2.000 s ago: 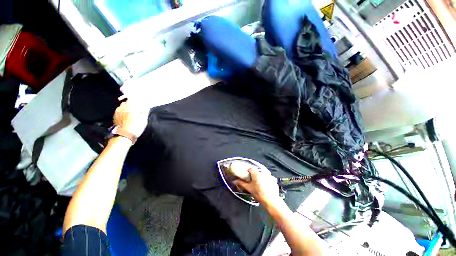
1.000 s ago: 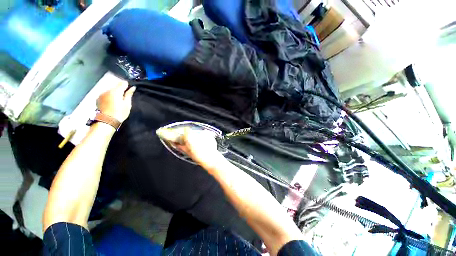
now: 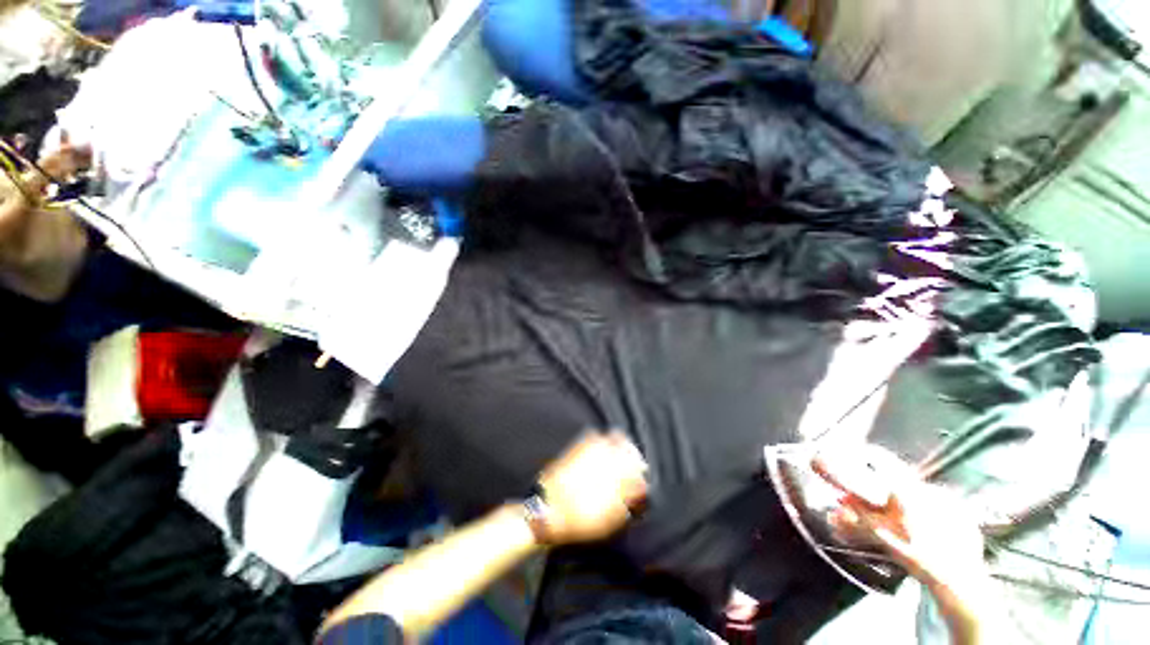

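The black garment (image 3: 542,365) lies spread in front of me, creased in its middle and bunched at the far side. My left hand (image 3: 593,489) is blurred, with fingers curled, over the garment's near part; whether it pinches cloth is unclear. My right hand (image 3: 902,529) is closed on the steam iron (image 3: 820,510), at the garment's right edge beside the pinkish lining (image 3: 858,372). The iron's pale outline shows; its handle is mostly hidden by my fingers. Shiny grey-green cloth (image 3: 1009,378) lies crumpled at the right.
Blue padded arms (image 3: 429,154) stand at the far side, partly under the garment. Another person's arm (image 3: 38,239) is at the far left. A red object (image 3: 189,376), white pieces (image 3: 296,504) and dark cloth (image 3: 114,542) lie lower left.
My view has shifted. My left hand has left the garment's far left edge and come nearer, over its near part. The iron has moved right, from mid-garment to its right edge.
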